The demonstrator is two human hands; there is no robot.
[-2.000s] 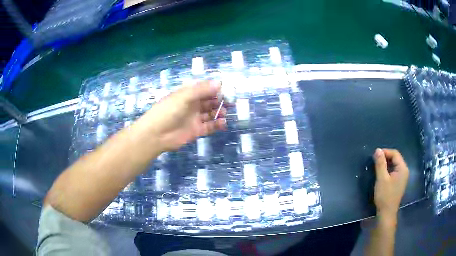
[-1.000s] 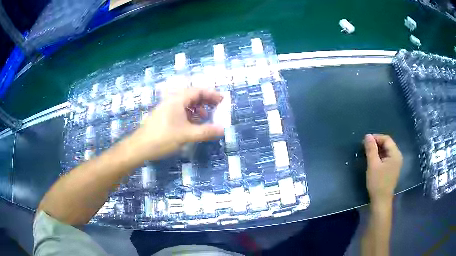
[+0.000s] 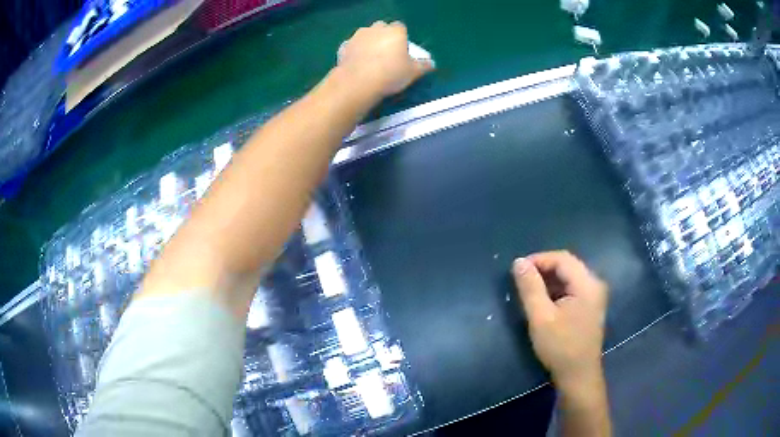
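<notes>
My left hand (image 3: 376,58) is stretched over the green conveyor belt (image 3: 487,38), its fingers closed around a small white part (image 3: 419,55) that shows at the fingertips. The clear blister tray (image 3: 282,337) lies under my left forearm, with white parts in many pockets; the forearm and grey sleeve hide its middle. My right hand (image 3: 569,307) is loosely curled above the dark bench right of the tray, thumb against the fingers, with nothing visible in it.
A stack of clear blister trays (image 3: 701,162) lies on the right. The conveyor edge rail (image 3: 462,107) runs between belt and bench (image 3: 462,213). Several loose white parts (image 3: 587,35) lie on the belt. A blue bin (image 3: 111,38) with cardboard and a red-patterned item are at the upper left.
My left hand has moved from above the tray out over the belt. The view has shifted, so the tray appears further left and more of the stack shows. My right hand remains curled.
</notes>
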